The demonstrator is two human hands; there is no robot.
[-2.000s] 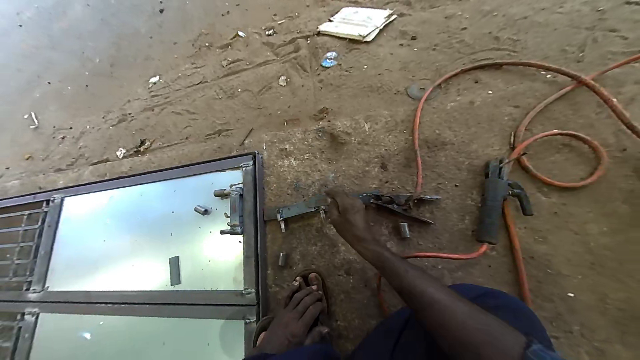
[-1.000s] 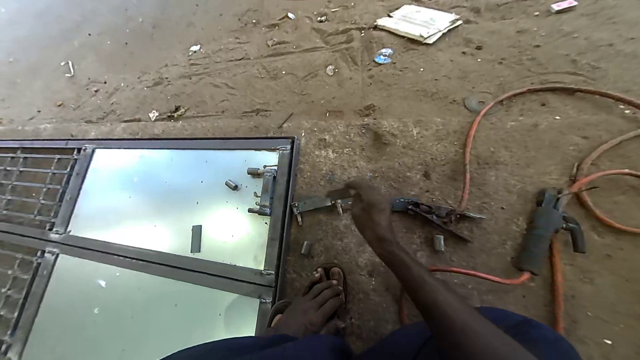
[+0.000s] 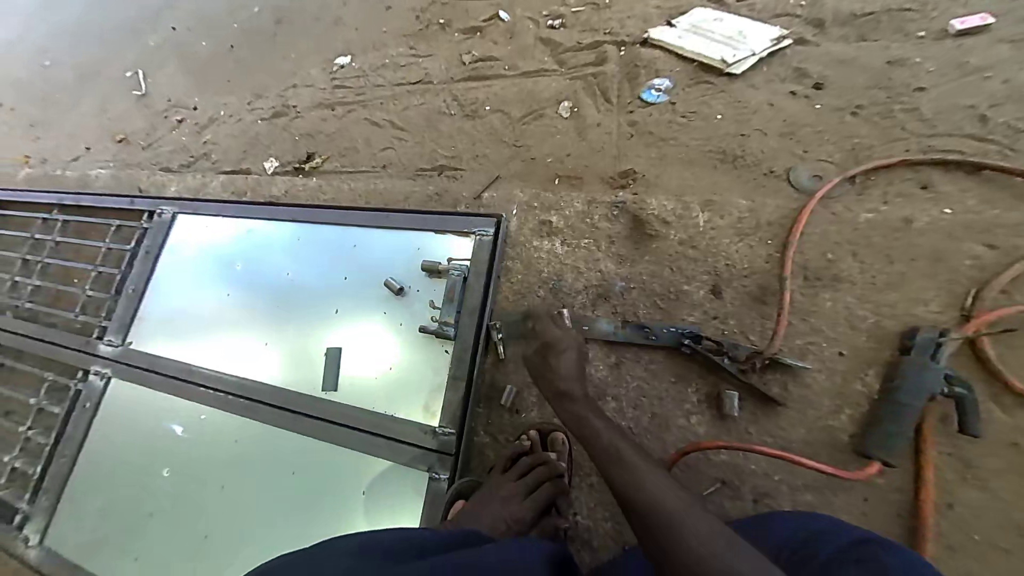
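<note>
My right hand [image 3: 554, 356] is over a flat steel bar [image 3: 628, 331] on the ground, its fingers at a short metal piece [image 3: 565, 318]; whether they grip it is unclear. A ground clamp [image 3: 732, 356] bites the bar's right end. At the bar's left end lies a small metal pin [image 3: 498, 340]. My left hand [image 3: 516, 490] rests by my sandalled feet, fingers spread, holding nothing visible. Left of it lies a steel-framed door [image 3: 472, 320] with sheet-metal panels, bearing a latch assembly [image 3: 452, 300], a short tube [image 3: 394, 286] and a flat metal piece [image 3: 331, 369].
An electrode holder [image 3: 908, 396] lies at the right, with orange welding cables [image 3: 788, 272] looping around it. Short metal tubes [image 3: 730, 402] stand or lie near the bar. Folded card [image 3: 720, 38], a disc [image 3: 656, 90] and small litter lie on the sandy ground beyond.
My right hand has moved left along the bar toward its end beside the door frame. My left hand stays by my feet. The view has shifted.
</note>
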